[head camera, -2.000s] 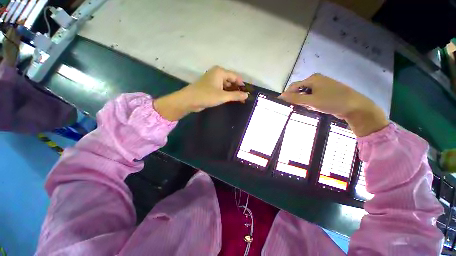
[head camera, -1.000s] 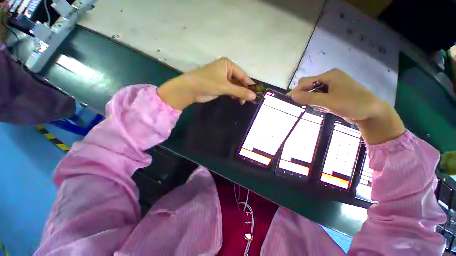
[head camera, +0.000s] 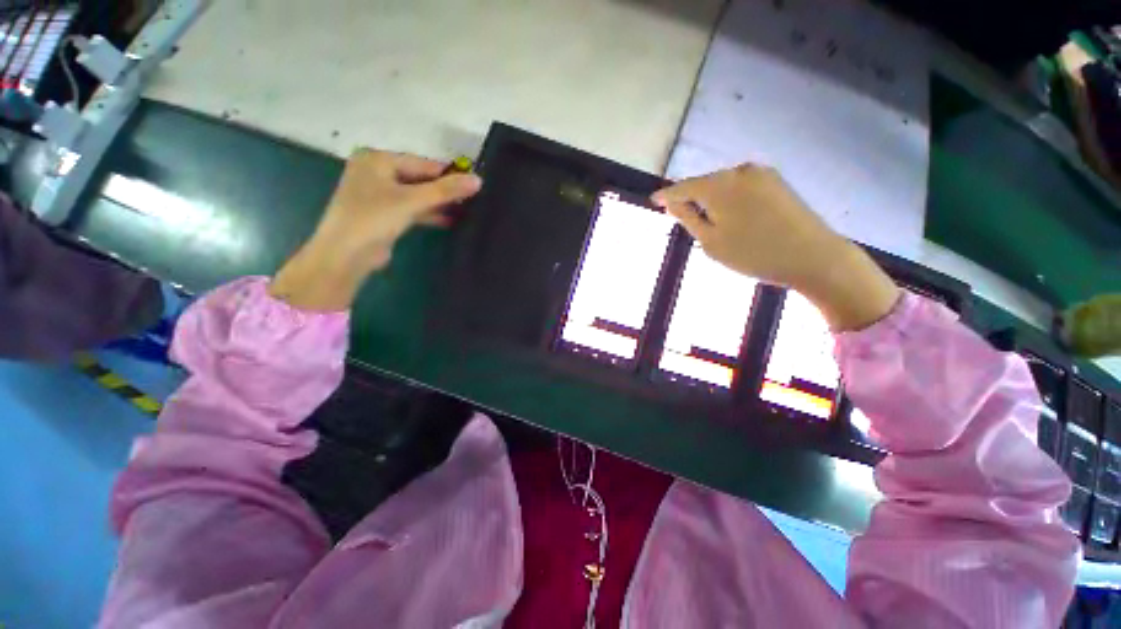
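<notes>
A black phone tray (head camera: 510, 234) lies in front of me, with several phones upright side by side in it, screens lit white. The leftmost lit phone (head camera: 616, 280) stands left of a second one (head camera: 709, 313) and a third (head camera: 802, 356). My left hand (head camera: 391, 203) is at the tray's upper left corner and pinches a tiny yellow-gold test piece (head camera: 462, 164). My right hand (head camera: 752, 227) is over the top edges of the phones, fingertips at the leftmost phone's top right corner. It has a small dark item between its fingers, too small to name.
Cream and pale grey boards (head camera: 369, 74) lie behind the tray. A white power strip (head camera: 105, 135) is at the far left. A second black tray (head camera: 1069, 442) is at the right edge, near a yellow-green post (head camera: 1092, 326). A white cord (head camera: 595, 528) hangs down my chest.
My left hand has moved left from the leftmost lit phone's top edge with the yellow-gold piece. My right hand has shifted slightly left in view. The phones and tray also sit further left in view.
</notes>
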